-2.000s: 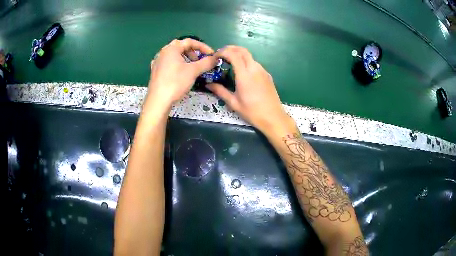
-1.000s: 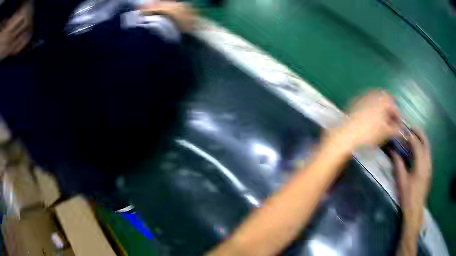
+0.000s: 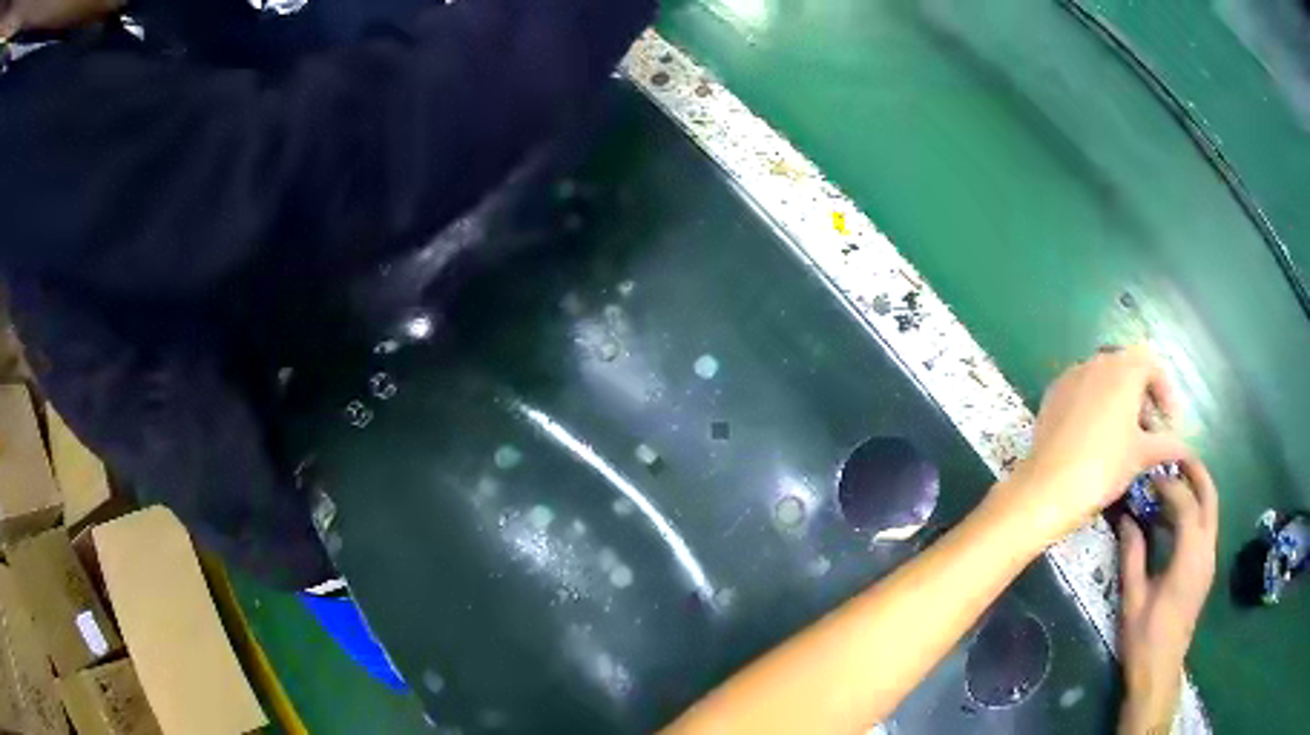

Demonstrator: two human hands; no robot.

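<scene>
My left hand [image 3: 1099,424] and my right hand [image 3: 1171,553] meet at the right of the view, over the green belt beside the white strip. Between them is a small unit with a blue circuit board [image 3: 1146,493], mostly hidden by my fingers. My right hand's thumb and fingers curl round the unit from the near side. My left hand's fingertips are bent at its upper side; what they pinch is hidden.
Another unit [image 3: 1271,557] lies on the green belt [image 3: 977,158] at the right edge. The speckled white strip [image 3: 805,194] borders the dark shiny bench [image 3: 718,359]. A person in dark clothing [image 3: 287,172] fills the upper left. Cardboard boxes [image 3: 165,618] stand lower left.
The view has swung left, so my hands and the unit now appear at the right, and the person and boxes have come into view. My hands still hold the unit.
</scene>
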